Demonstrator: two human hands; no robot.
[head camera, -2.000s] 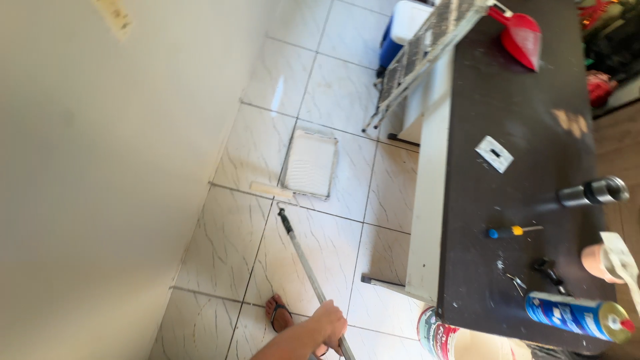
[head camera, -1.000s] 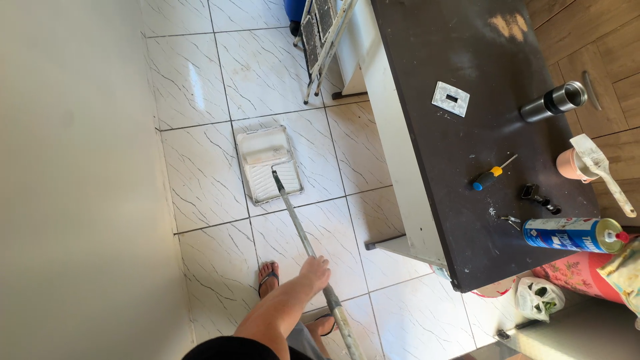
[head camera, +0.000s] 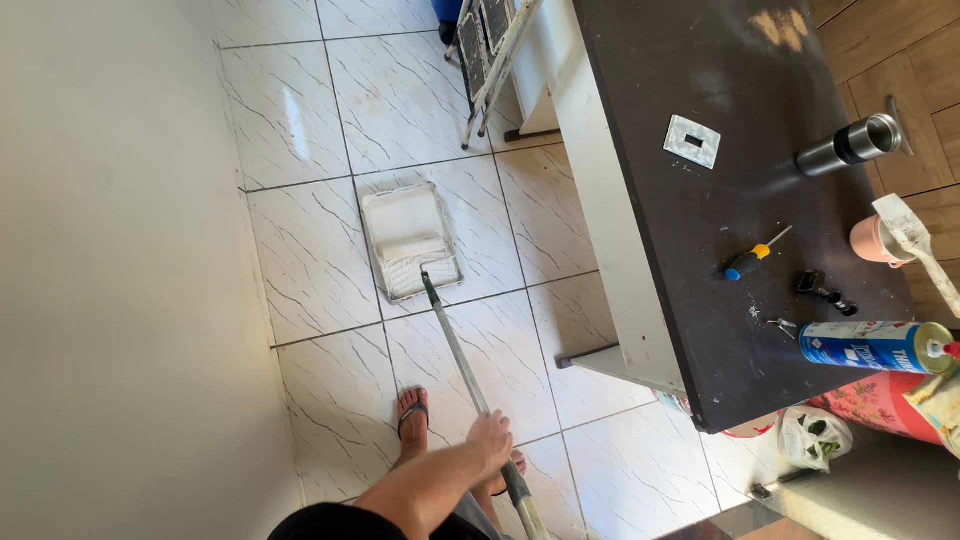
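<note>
My left hand (head camera: 491, 439) is closed around a long metal extension pole (head camera: 459, 360), reaching in from the bottom of the view. At the pole's far end, the paint roller (head camera: 414, 249) lies across a paint tray (head camera: 452, 244) on the tiled floor. White paint covers the tray, and its ridged ramp shows on the near side of the roller. My right hand is not in view. My feet, in flip-flops, stand close to the pole.
A wall (head camera: 135, 285) runs along the left. On the right, a dark tabletop (head camera: 675, 247) holds a switch plate (head camera: 691, 141), screwdriver (head camera: 748, 261), steel tumbler (head camera: 847, 146), pink cup (head camera: 874, 238) with a brush, and blue can (head camera: 874, 346). A stepladder (head camera: 495, 71) stands beyond the tray.
Two seconds ago the roller was outside the tray, at its near edge; now it is inside. Since one second ago it has moved slightly nearer along the tray. The view has shifted.
</note>
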